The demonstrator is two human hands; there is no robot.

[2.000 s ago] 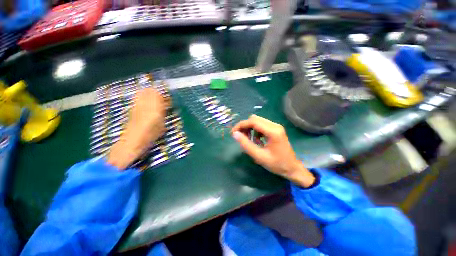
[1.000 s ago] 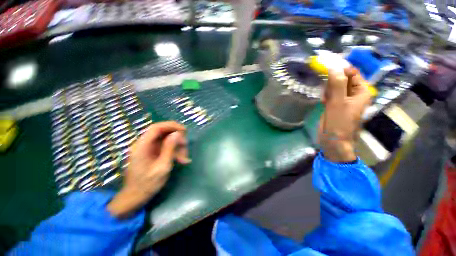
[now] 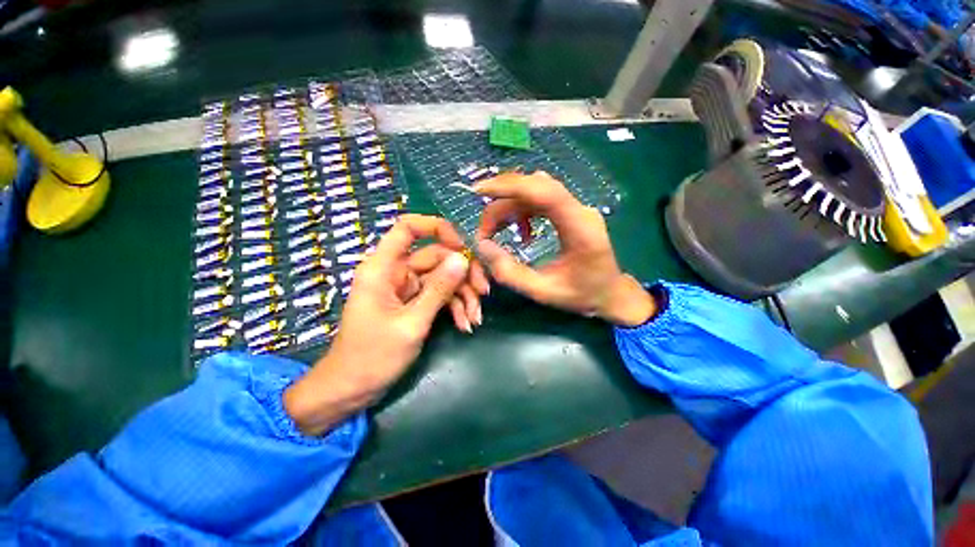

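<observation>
My left hand [image 3: 390,310] pinches a small battery cell with a yellow-amber end [image 3: 467,256] between thumb and fingers; its body is mostly hidden. My right hand [image 3: 561,246] faces it from the right, its thumb close to the cell. A small white strip [image 3: 463,187] shows at its index fingertip. The full clear blister tray [image 3: 197,280] on the left holds columns of white cells with amber ends. The second clear tray [image 3: 577,160] is partly behind my right hand, with a few cells and a green piece [image 3: 510,134].
A dark grey dispenser [image 3: 738,230] with fanned white strips stands at right. A yellow object [image 3: 914,230] and a blue bin [image 3: 941,155] are beyond it. A metal post [image 3: 652,64] rises behind a pale rail [image 3: 155,139]. A yellow fan base [image 3: 70,198] is far left.
My right hand has come back from beside the dispenser to my left hand. The hands now meet in front of the trays. The camera view has shifted.
</observation>
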